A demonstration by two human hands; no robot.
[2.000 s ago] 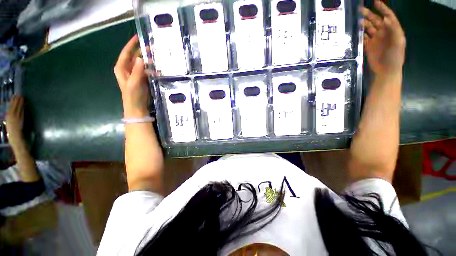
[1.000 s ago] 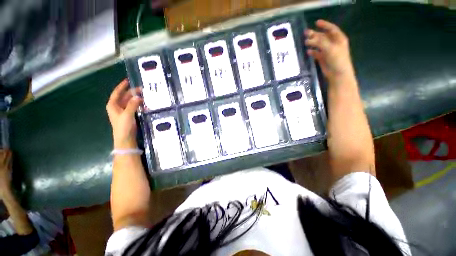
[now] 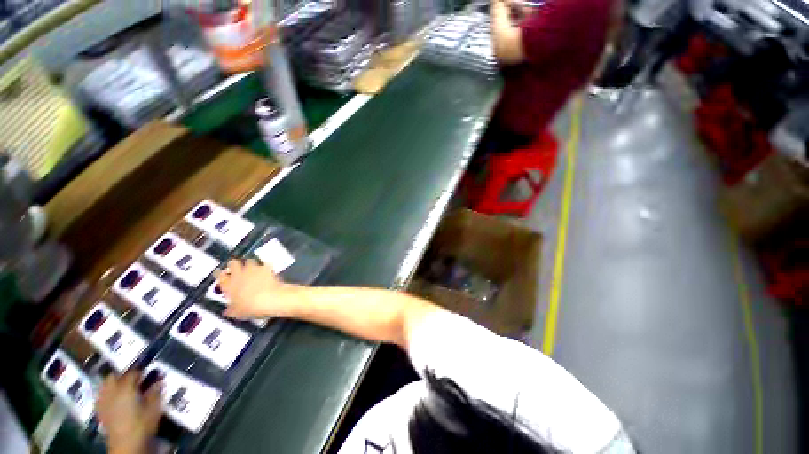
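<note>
The clear tray [image 3: 306,257] lies on the green bench. Its far row shows several white phone backs [image 3: 184,260] with dark ovals. In the near row, a white slip [image 3: 275,255] lies in the right end pocket. My right hand [image 3: 248,289] is over the pocket beside it, fingers on a partly hidden phone. Two more phone backs [image 3: 211,337] show left of it. My left hand [image 3: 130,410] is low at the left, blurred, its fingers at the edge of a phone back [image 3: 184,396]; the pocket under it is hidden. Neither grip is clear.
A brown board [image 3: 146,191] lies behind the tray. A white bottle [image 3: 282,133] and an orange tub [image 3: 238,40] stand at the back. Along the bench [image 3: 390,151] a person in a dark red top [image 3: 563,53] works. A red stool [image 3: 519,177] and cardboard box [image 3: 483,266] are beside the bench.
The tray has gone from being held up between both hands to lying on the bench. My hands have left its ends and are over its near row. The view has swung right.
</note>
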